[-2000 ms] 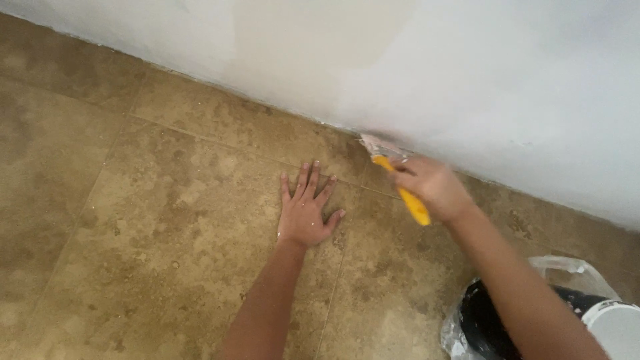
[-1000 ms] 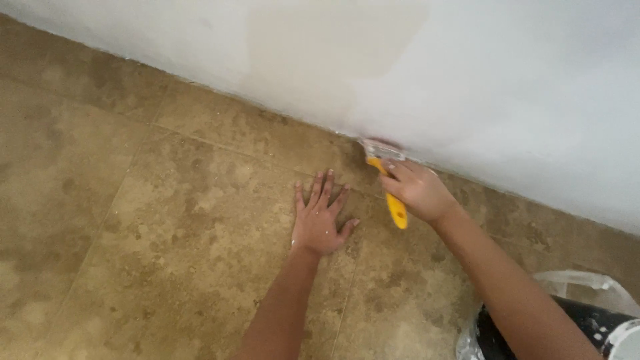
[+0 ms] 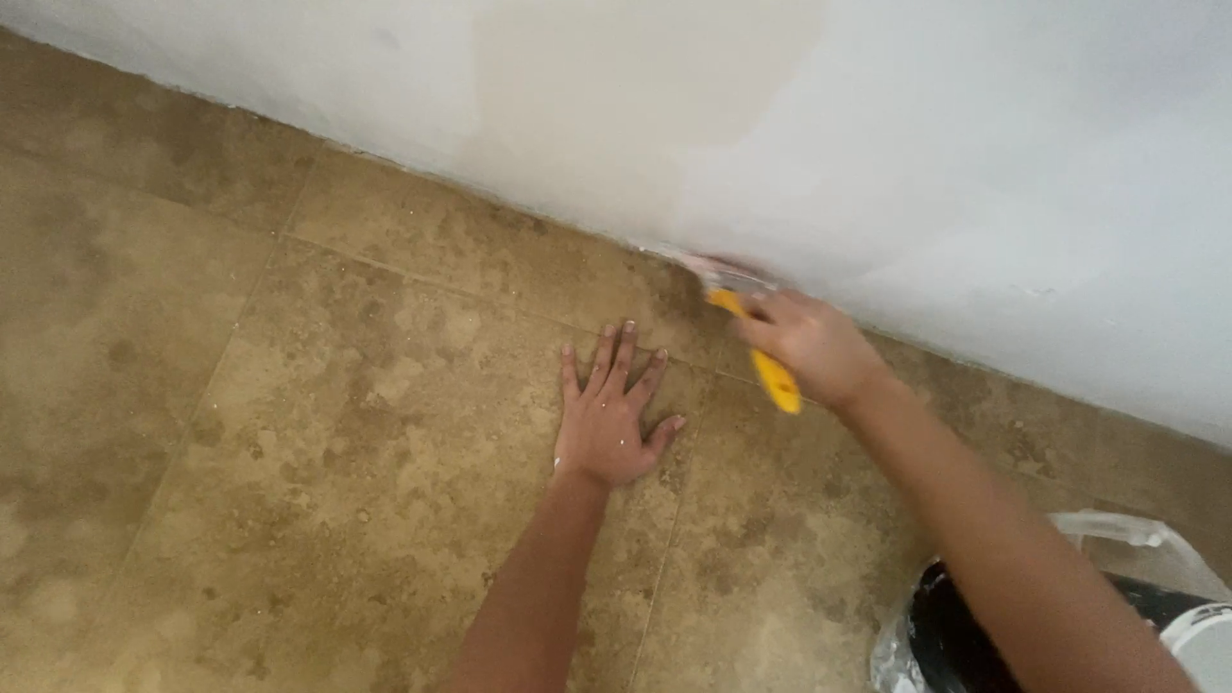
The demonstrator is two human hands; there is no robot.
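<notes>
My right hand (image 3: 813,346) grips a paintbrush (image 3: 784,380) by its yellow handle. The brush's metal band and pale bristles, blurred, lie against the foot of the white wall (image 3: 924,164), where it meets the floor. A reddish smudge of shadow or bristle shows beside the band. My left hand (image 3: 606,414) rests palm down on the brown tiled floor (image 3: 385,500), fingers spread, to the left of the brush and holding nothing. Small white specks dot its back.
At the bottom right, partly behind my right forearm, stands a black bucket (image 3: 948,626) with clear plastic around it (image 3: 895,654) and a white round rim or lid (image 3: 1203,640). A beige patch (image 3: 626,87) marks the wall above the hands.
My right hand stays on the brush at the wall's foot, with the handle's tilt changing slightly. My left hand remains flat on the floor. The view has shifted a little.
</notes>
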